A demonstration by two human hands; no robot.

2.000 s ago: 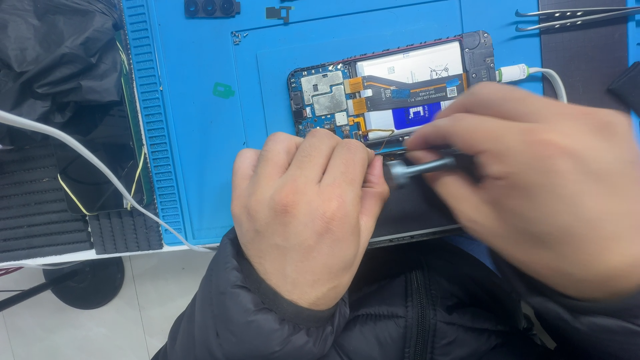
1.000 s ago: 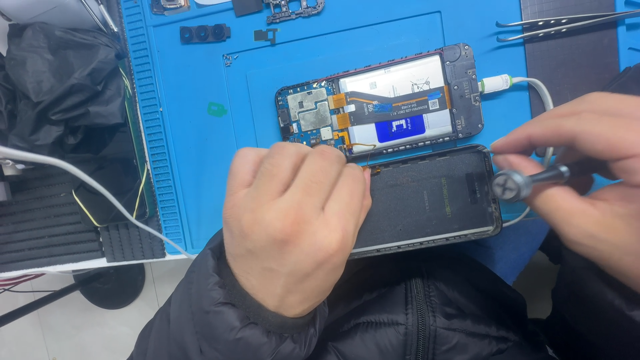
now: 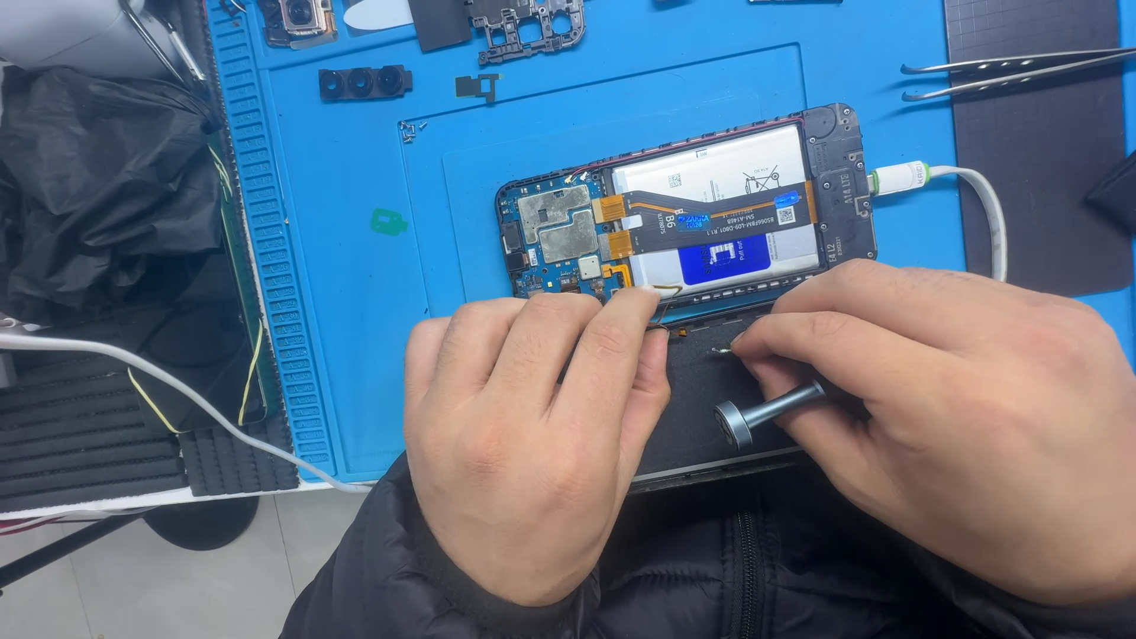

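An opened smartphone (image 3: 710,204) lies on a blue repair mat, its circuit board (image 3: 559,226), battery (image 3: 754,160) and dark ribbon cable exposed. Below it lies a dark phone panel (image 3: 683,426), partly under both hands. My left hand (image 3: 519,435) pinches a thin, small flex or wire piece at the phone's lower edge, between phone and panel. My right hand (image 3: 923,399) holds a grey metal screwdriver (image 3: 772,413) across its fingers, its round end toward the left. A small pale tip (image 3: 721,350) shows at my right fingertips; what it belongs to is hidden.
A white cable (image 3: 972,191) is plugged into the phone's right end. Steel tweezers (image 3: 1021,73) lie at upper right. Tiny screws (image 3: 411,130), a camera lens cover (image 3: 364,82) and a black frame part (image 3: 528,27) lie on the mat. Another white cable (image 3: 177,386) crosses the left.
My right hand, away at the panel's right end a second ago, has come left over the panel, toward my left hand, with the screwdriver still in it. My left hand stays at the phone's lower edge.
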